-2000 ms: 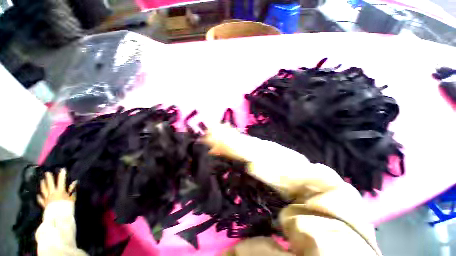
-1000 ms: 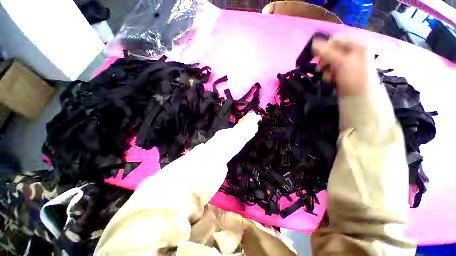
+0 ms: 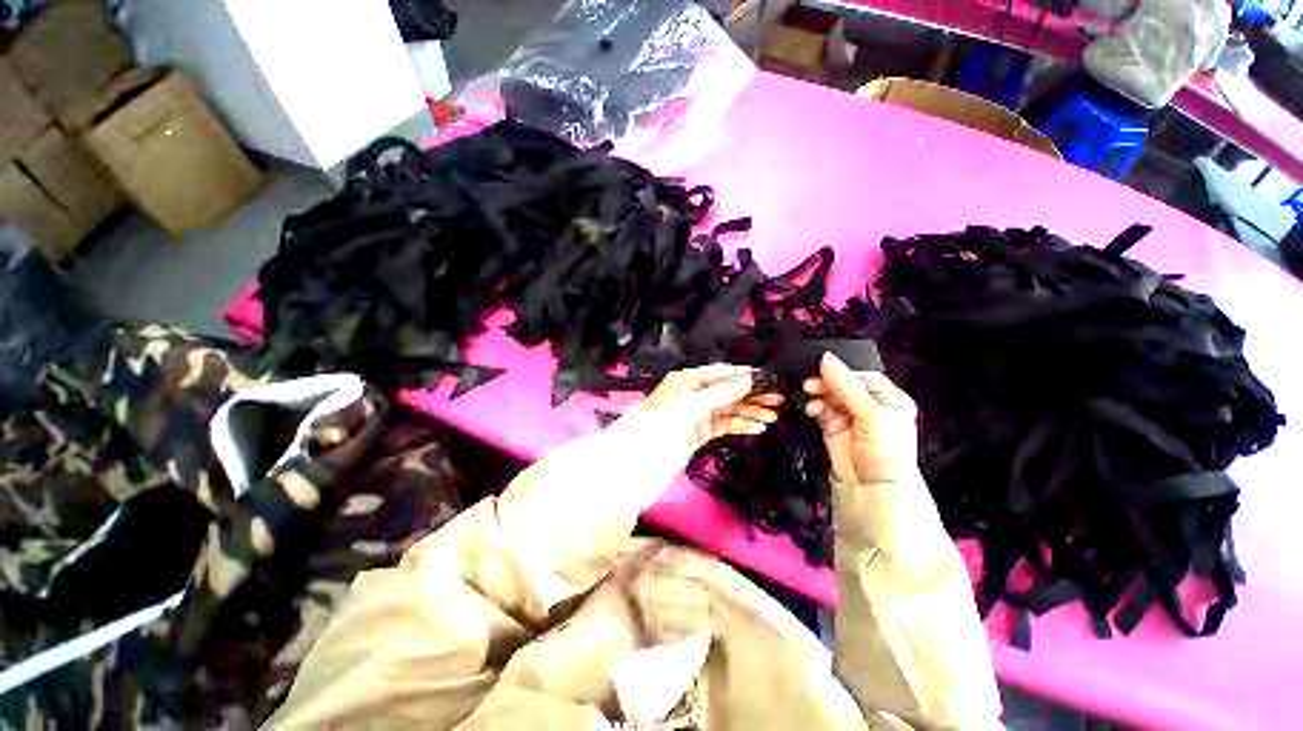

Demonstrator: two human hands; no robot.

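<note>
My left hand (image 3: 719,403) and my right hand (image 3: 863,417) are close together over the middle pile of small black pieces. My right hand pinches a black webbing strap (image 3: 855,351), whose flat end shows above its fingertips. My left fingertips are closed on something small and dark, likely a buckle, too dark to make out. A heap of loose straps (image 3: 1072,386) lies to the right, partly behind my right hand. A heap of straps with tabs (image 3: 472,250) lies to the left.
A clear plastic bag (image 3: 629,72) lies at the far left of the pink table (image 3: 915,164). Camouflage fabric (image 3: 315,536) with white edging is at the lower left. Cardboard boxes (image 3: 175,150) stand on the floor. A blue stool (image 3: 1093,136) is beyond the table.
My right hand has come back from the top of the right heap with a strap and is beside my left hand. The view has shifted, showing more camouflage fabric and boxes.
</note>
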